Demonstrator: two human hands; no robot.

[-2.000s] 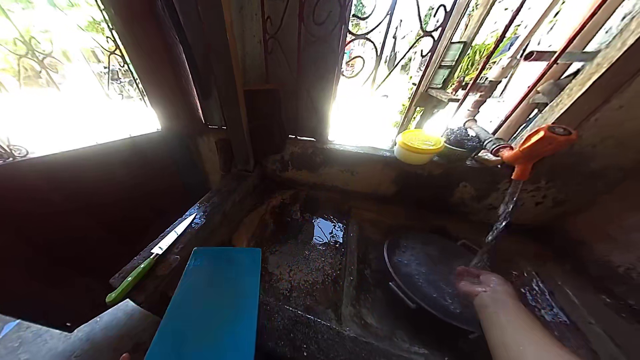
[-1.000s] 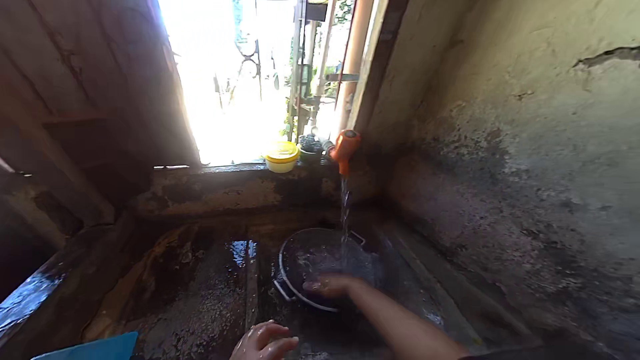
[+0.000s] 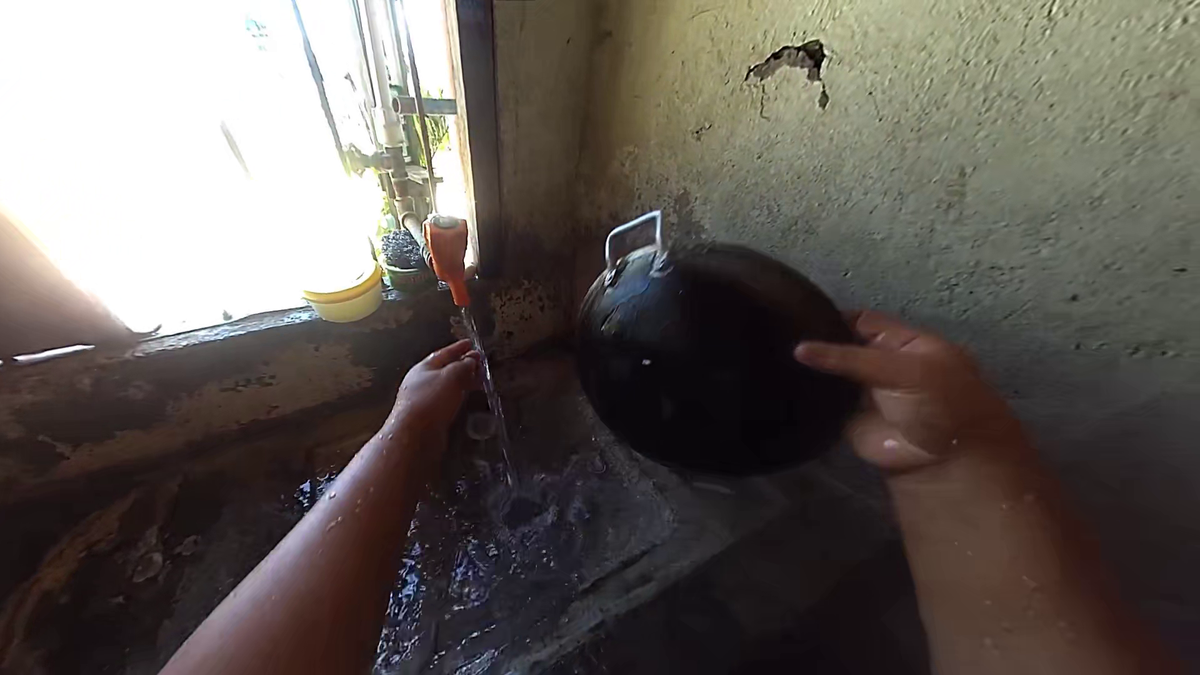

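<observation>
My right hand grips the rim of a round, blackened metal pan at the right, raised above the basin with its dark outer side showing. A metal loop handle stands up at its top left; its far side is hidden. My left hand, wet, is beside the stream of water that falls from an orange tap. Its fingers are partly curled and partly hidden, and whether they touch anything I cannot tell.
Water pools in the dark concrete basin. On the window ledge stand a yellow tub and a green container with a dark scourer. A rough, cracked wall rises close on the right.
The pan, flat in the basin under the stream one second ago, is now lifted and tilted to the right in my right hand. My left hand has moved up near the tap. The view has turned right.
</observation>
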